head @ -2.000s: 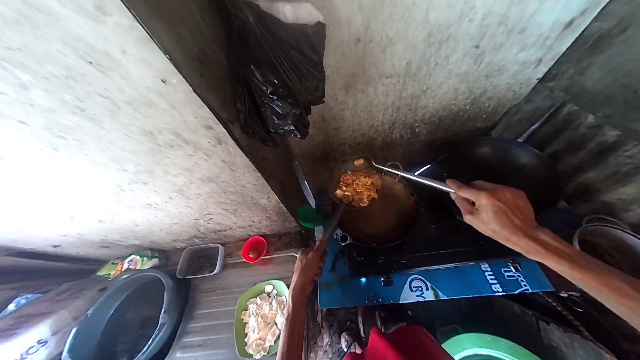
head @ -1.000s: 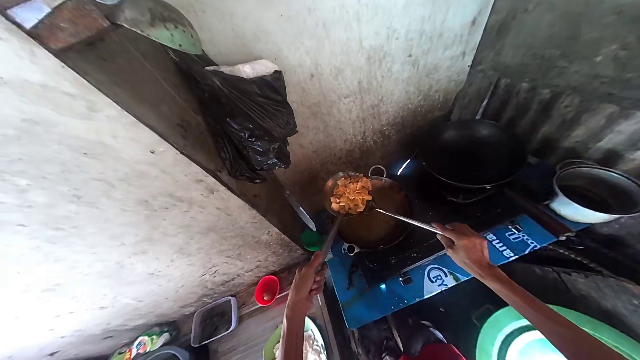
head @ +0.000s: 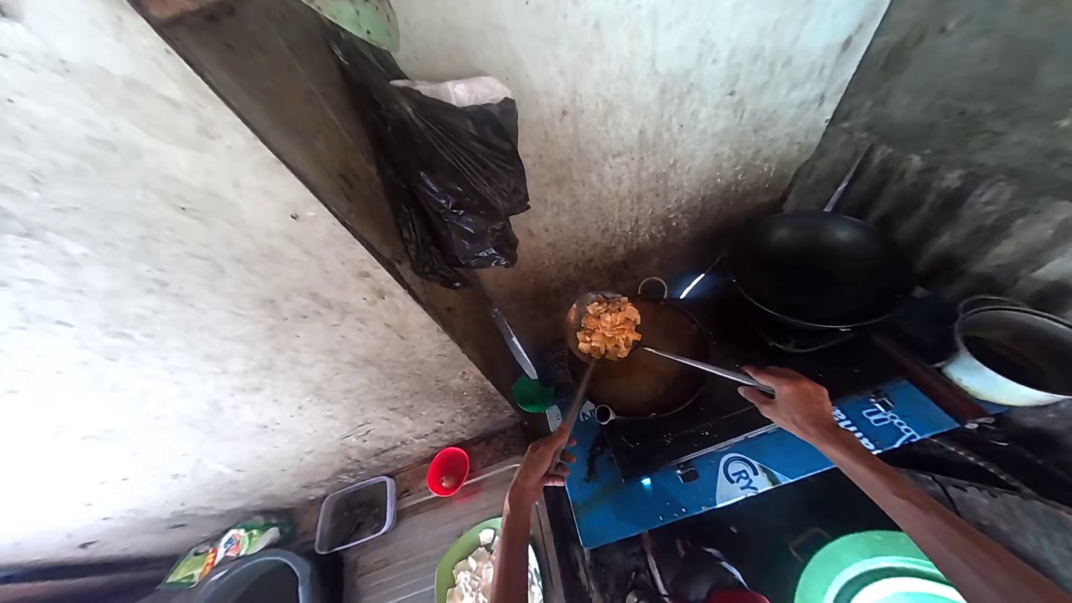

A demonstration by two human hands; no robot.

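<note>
My left hand (head: 540,461) grips the long handle of a skimmer (head: 578,314), which holds a heap of golden-brown fried pieces (head: 609,327) over the left side of a wok of oil (head: 649,377). The wok sits on a gas stove (head: 712,444). My right hand (head: 791,404) is closed on the metal handle of a second utensil (head: 708,366); its head meets the fried pieces at the skimmer's right edge and is mostly hidden. Below my left forearm, pale pieces (head: 473,574) lie in a green bowl (head: 450,553).
A dark empty-looking wok (head: 821,268) and a white pot (head: 976,377) stand right. Left of the stove are a knife (head: 515,345), a green cup (head: 533,394), a red cup (head: 448,471) and a plastic tray (head: 392,507). A black plastic bag (head: 452,167) hangs above. A green basin (head: 875,561) is lower right.
Both hands keep their holds on the utensils. The fried pieces stay in the skimmer at the wok's left side. The view has shifted and turned.
</note>
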